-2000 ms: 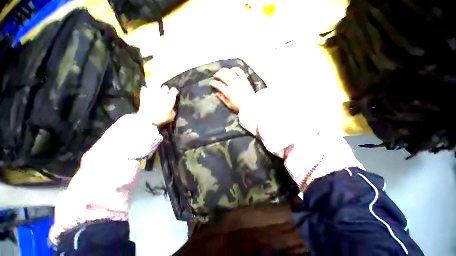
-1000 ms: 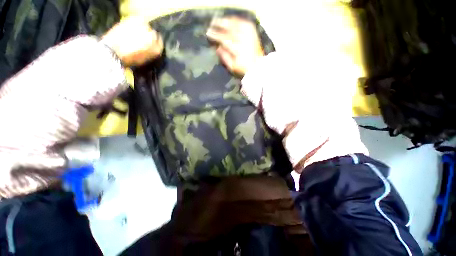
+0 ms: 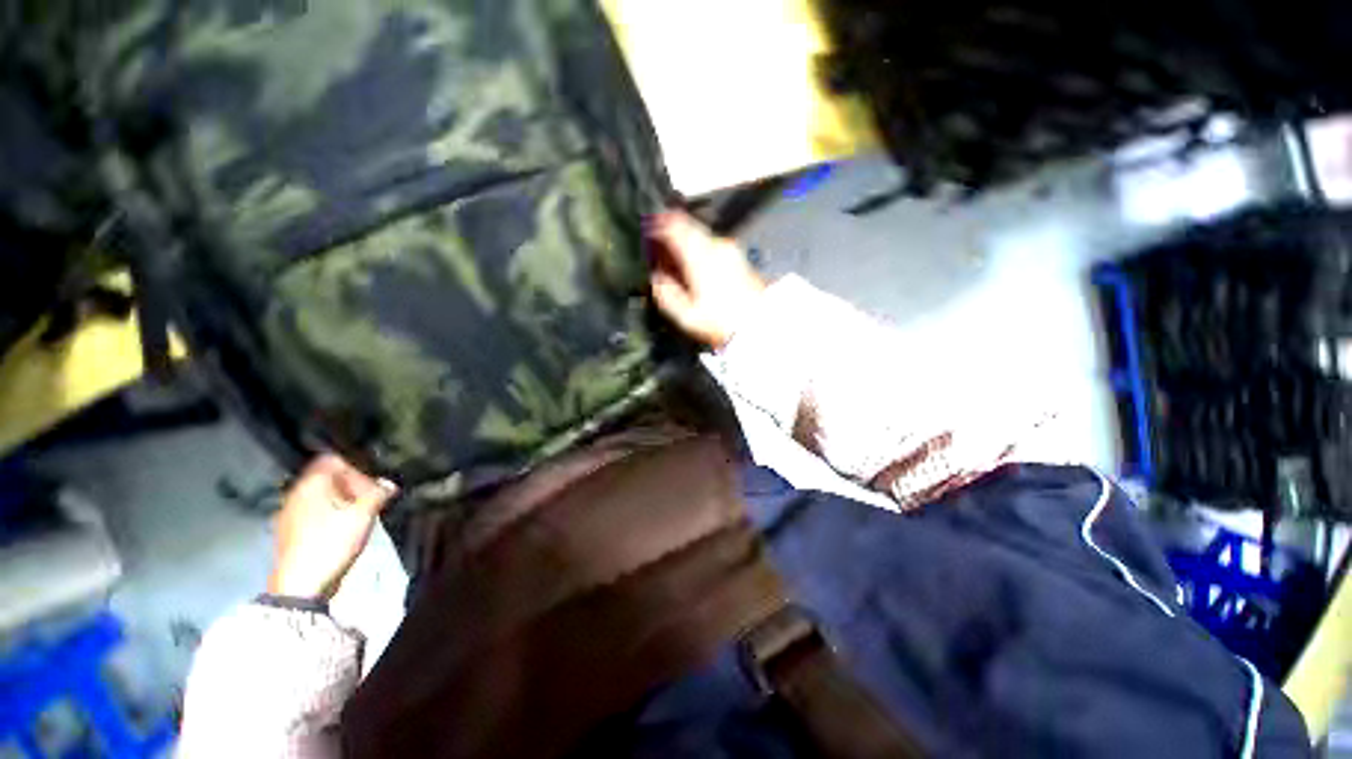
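A camouflage backpack point(image 3: 430, 282) lies front panel up in front of me, its bottom edge against my brown apron point(image 3: 593, 564). A short dark zipper line crosses its front panel. My left hand point(image 3: 329, 512) pinches the bottom left corner of the backpack. My right hand point(image 3: 700, 279) holds its right side near the lower part, with the fingertips at the edge. The picture is blurred, and the top of the backpack runs out of the frame.
A yellow table edge point(image 3: 741, 82) shows behind the backpack. A dark pile of bags point(image 3: 1038, 74) stands at the upper right. Blue crates stand on the floor at the lower left point(image 3: 74, 690) and right point(image 3: 1238, 593), beside a large dark stack point(image 3: 1246, 356).
The view has swung down and right. Both hands have moved from the upper part of the backpack to its lower corner and side. The backpack now appears larger and tilted.
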